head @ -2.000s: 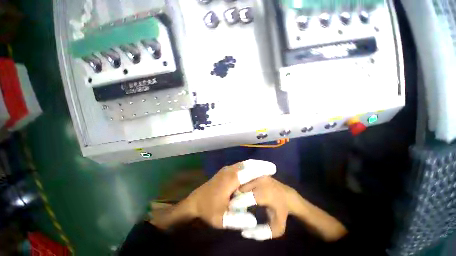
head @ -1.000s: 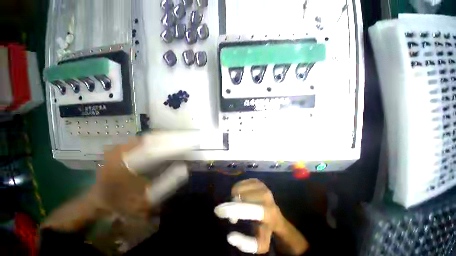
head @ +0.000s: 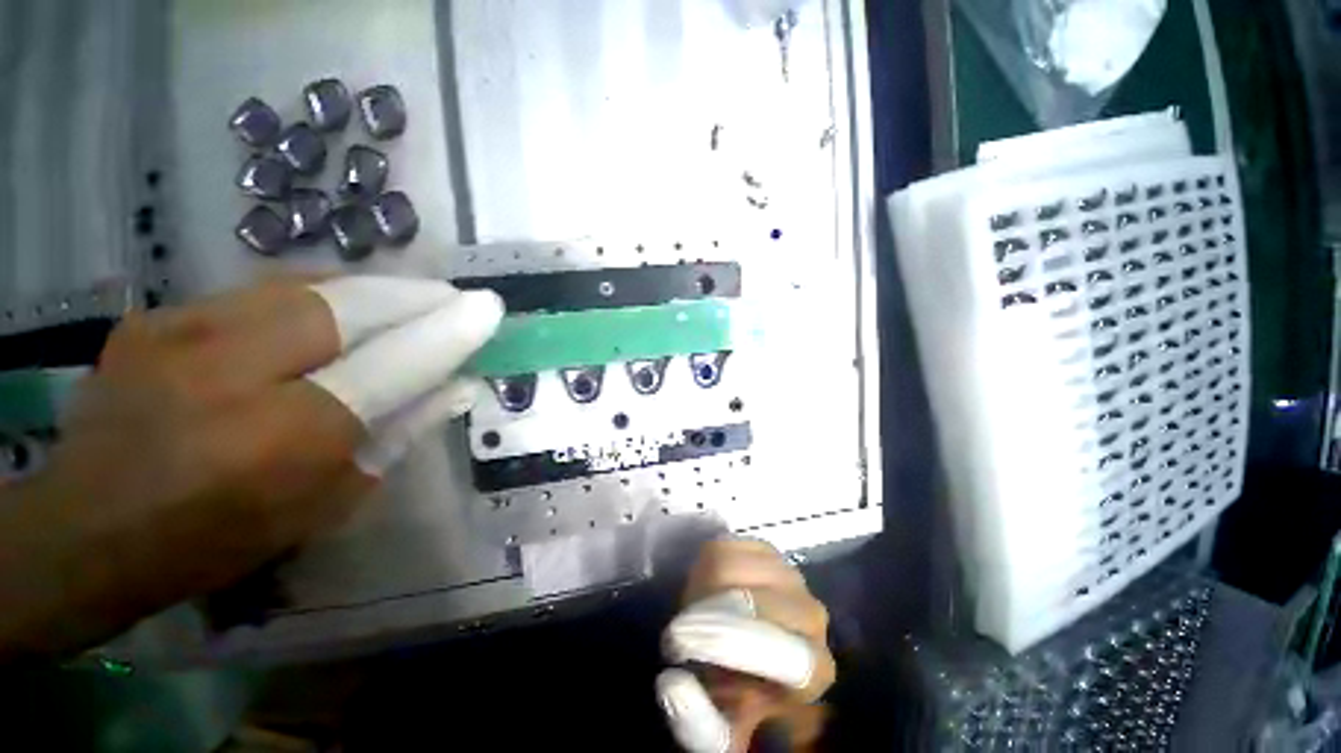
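My left hand [head: 280,397], with white finger cots, reaches over the machine bed. Its fingertips are at the left end of the green strip [head: 603,336] on the right fixture [head: 618,441]. Whether it holds anything is hidden. Several metal housings [head: 647,377] sit in a row of nests below the strip. Loose metal housings [head: 327,162] lie in a cluster above my left hand. My right hand [head: 747,647], also with finger cots, is at the machine's front edge with its fingers curled. I cannot tell if it holds something.
A white parts tray [head: 1030,397] with small dark parts in rows lies to the right. A clear blister tray [head: 1059,691] is at the lower right. A crumpled plastic bag [head: 1096,44] is behind the white tray. Part of the left fixture [head: 33,397] shows at the left edge.
My hands were together before the machine, then parted. My left hand has moved up and over the bed to the right fixture. The view has shifted right, showing more of the trays.
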